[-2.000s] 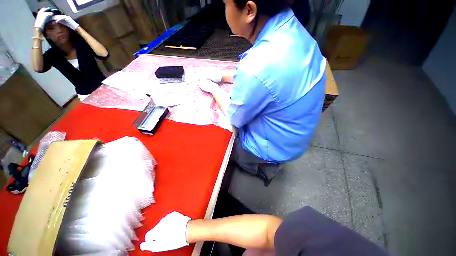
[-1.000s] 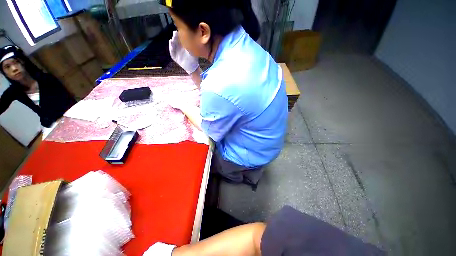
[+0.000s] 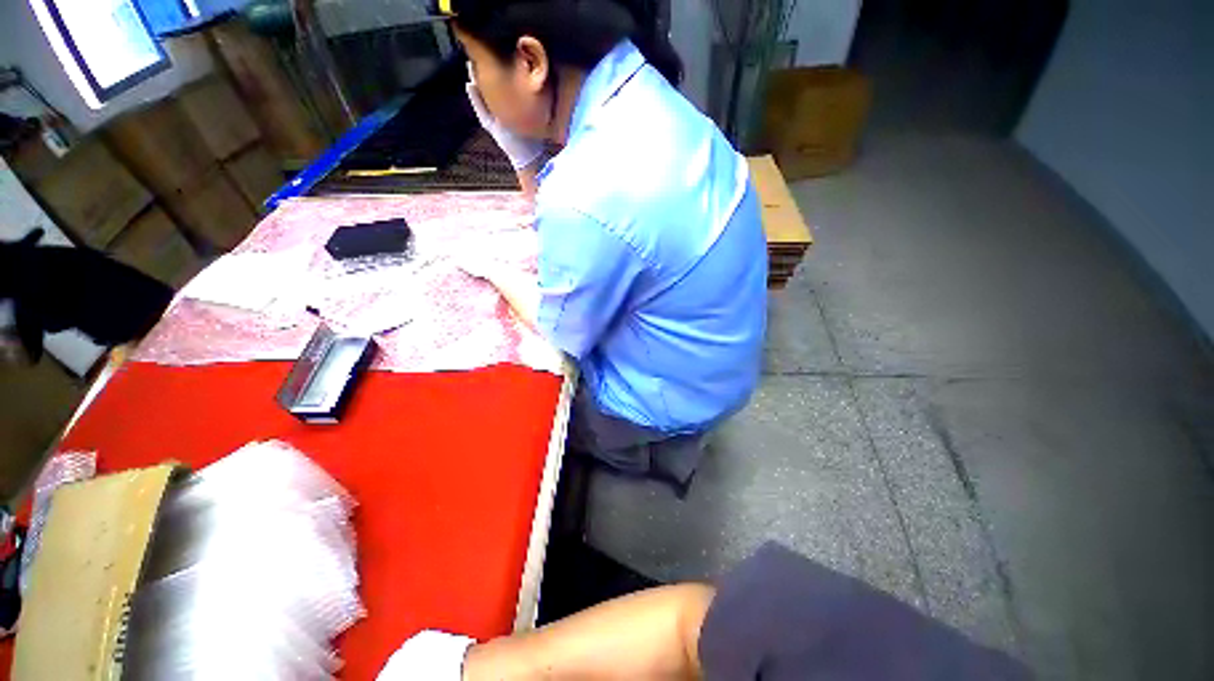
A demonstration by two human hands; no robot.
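Note:
My right hand (image 3: 426,657), in a white glove, is at the bottom edge of the picture, at the table's near right edge. The picture's edge cuts off its fingers, so I cannot tell whether it holds anything. My left hand is not in view. Whitish bubble bags (image 3: 260,572) fan out of the tan carton of empty bags (image 3: 91,572), which lies on the red cloth (image 3: 459,466) at the lower left. An open black box (image 3: 328,375) with a pale inside stands on the cloth beside the pink bubble wrap's edge.
A stack of black products (image 3: 369,240) lies on the pink bubble wrap sheet (image 3: 233,273). A person in a blue shirt (image 3: 652,266) stands at the table's right side, a gloved hand at the face. Another person in black (image 3: 87,295) is at the left. Brown cartons (image 3: 815,120) stand behind.
The view has swung, and my right hand has dropped partly out of the picture. The person in blue has raised a gloved hand to the face. The person in black has bent down.

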